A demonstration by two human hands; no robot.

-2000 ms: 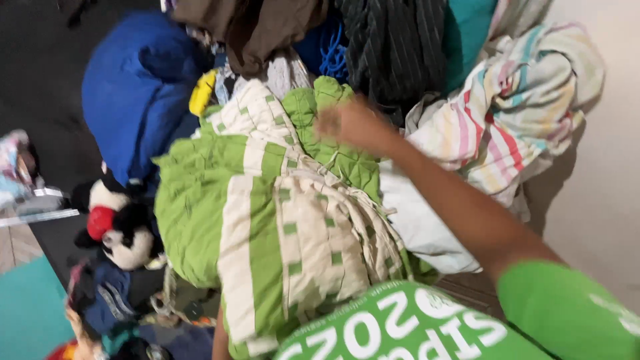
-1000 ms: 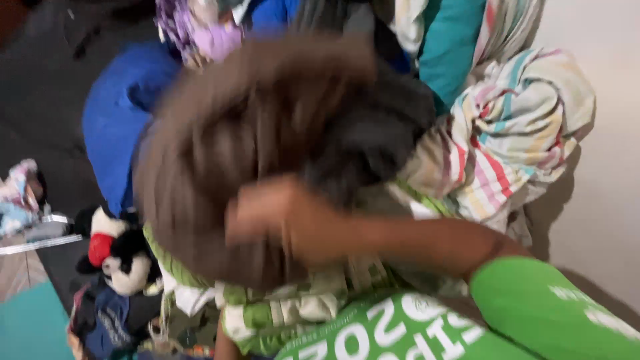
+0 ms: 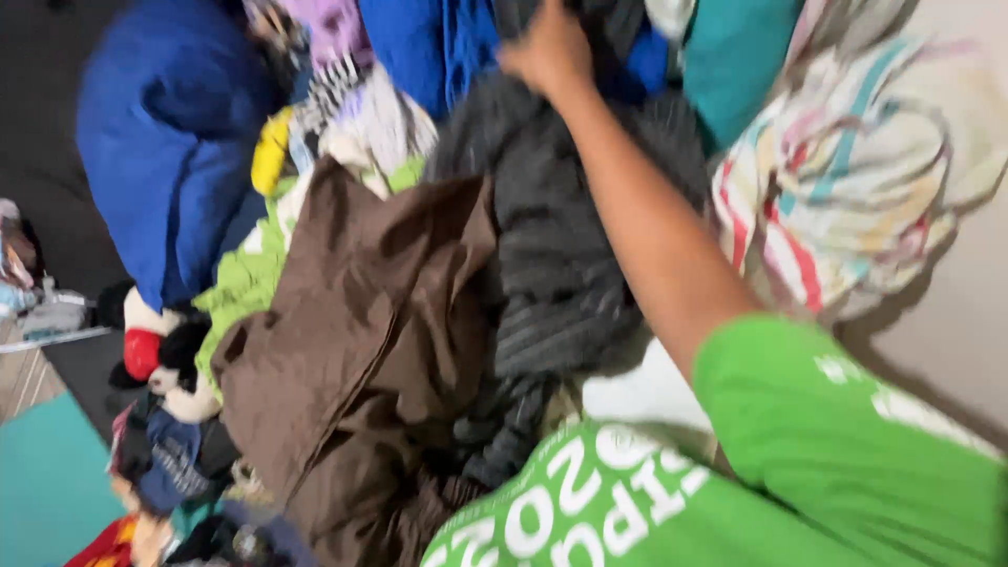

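My right hand (image 3: pixel 551 51) reaches to the top of the pile and lies against a dark striped cloth (image 3: pixel 559 236); blur hides whether its fingers grip the fabric. Left of that cloth a brown cloth (image 3: pixel 370 346) is spread in loose folds over a green and white quilted cloth (image 3: pixel 244 283), whose left edge shows. Blue fabric (image 3: pixel 409 47) lies just left of my right hand. My left hand is out of view.
A blue bundle (image 3: pixel 173 157) sits at the upper left, above a black, white and red plush toy (image 3: pixel 165 354). A striped multicoloured cloth (image 3: pixel 850 181) is heaped by the wall (image 3: pixel 961 331), next to teal fabric (image 3: pixel 736 71). Small clothes (image 3: pixel 181 457) lie lower left.
The brown cloth, bunched up by my right hand a second ago, now lies spread below it. My right hand has moved up and away to the dark striped cloth. The green quilted cloth is now mostly covered.
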